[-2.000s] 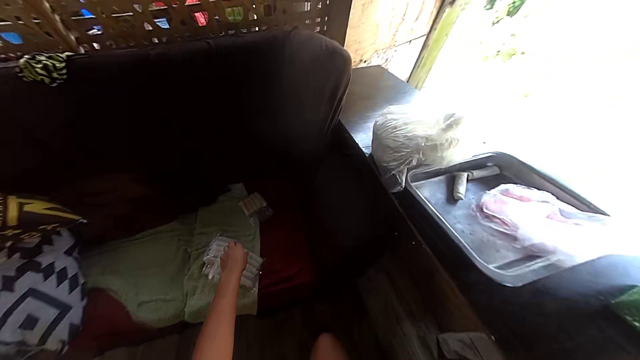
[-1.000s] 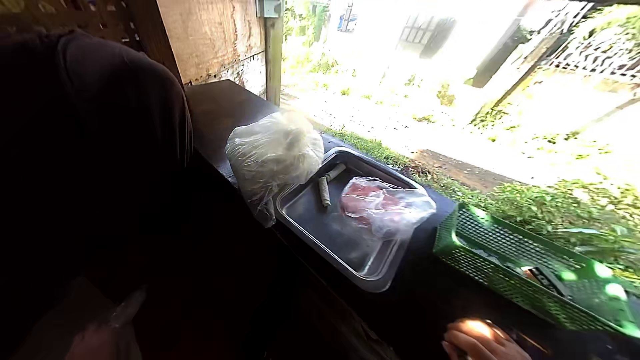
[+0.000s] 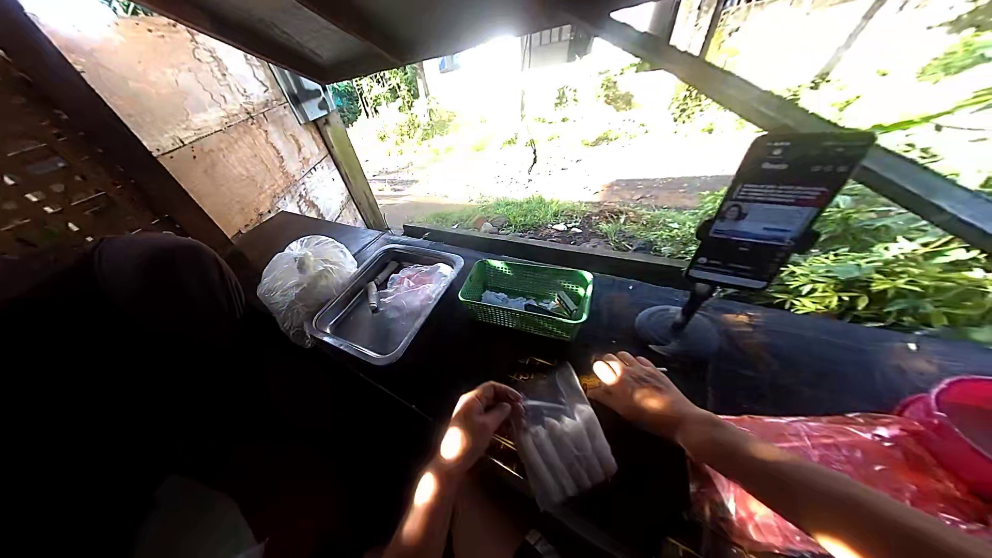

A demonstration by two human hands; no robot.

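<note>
My left hand [image 3: 482,422] pinches the upper edge of a clear plastic bag [image 3: 564,446] that holds several pale, stick-shaped rolls lying side by side. To the right of the bag's mouth, my right hand [image 3: 639,391] rests palm down over the dark tabletop, its fingers partly hidden; a thin pale stick shows beside them. What lies beneath that palm, if anything, cannot be seen. Beyond the hands stands a green plastic basket [image 3: 527,319] with small items inside. A metal tray [image 3: 353,339] holds a pinkish plastic bag [image 3: 415,289] and pale rolls [image 3: 373,297].
A knotted plastic bag [image 3: 306,283] sits left of the tray. A phone [image 3: 779,209] stands upright on a round-based holder [image 3: 674,329] at the right. Red plastic [image 3: 837,465] and a pink tub [image 3: 961,426] lie near my right forearm. A dark sofa [image 3: 167,279] is at the left.
The view has swung right from the sofa to the tabletop. The bag of rolls, on green cloth under a hand two seconds ago, is now at the table in my left hand.
</note>
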